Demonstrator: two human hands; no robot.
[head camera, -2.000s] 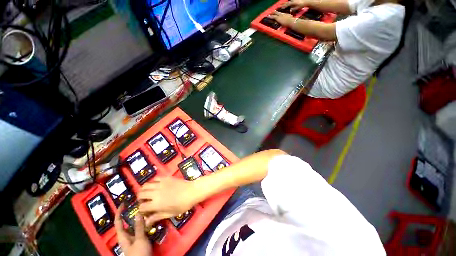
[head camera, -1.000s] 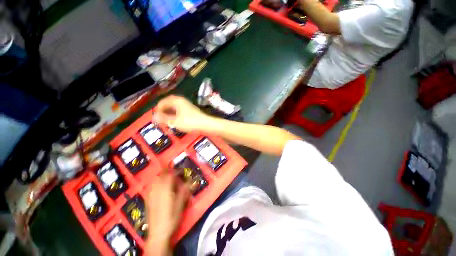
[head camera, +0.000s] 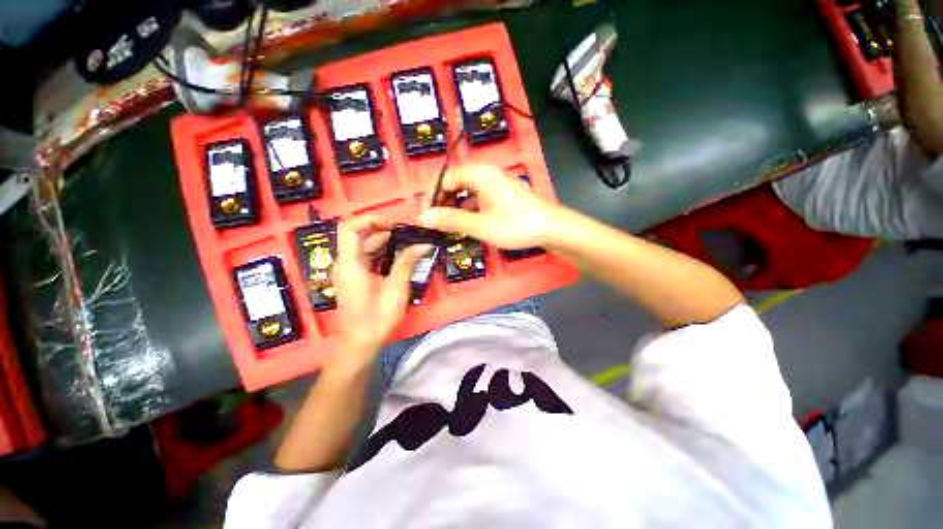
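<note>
The red-orange tray (head camera: 388, 191) lies on the bench with black electronic units in two rows of pockets. The back row units, such as this labelled unit (head camera: 353, 127), show white labels and gold dots. My left hand (head camera: 374, 281) holds a black unit (head camera: 421, 271) tilted above the front row, its face partly hidden by my fingers. My right hand (head camera: 486, 210) is at the top end of that unit with its fingers closed on a thin black cable (head camera: 445, 170). Whether the plug is in the unit cannot be told. A unit with gold print (head camera: 317, 260) lies left of my left hand.
A white-and-red handheld scanner (head camera: 597, 103) lies right of the tray. Another pale scanner (head camera: 222, 83) with black leads is at the back left. Clear film (head camera: 98, 341) covers the bench's left edge. A person's arm (head camera: 915, 78) is by another red tray (head camera: 863, 52) at far right.
The view has turned down towards the tray. My hands, apart a second ago, have come together over the front row, with a unit and the cable now between them.
</note>
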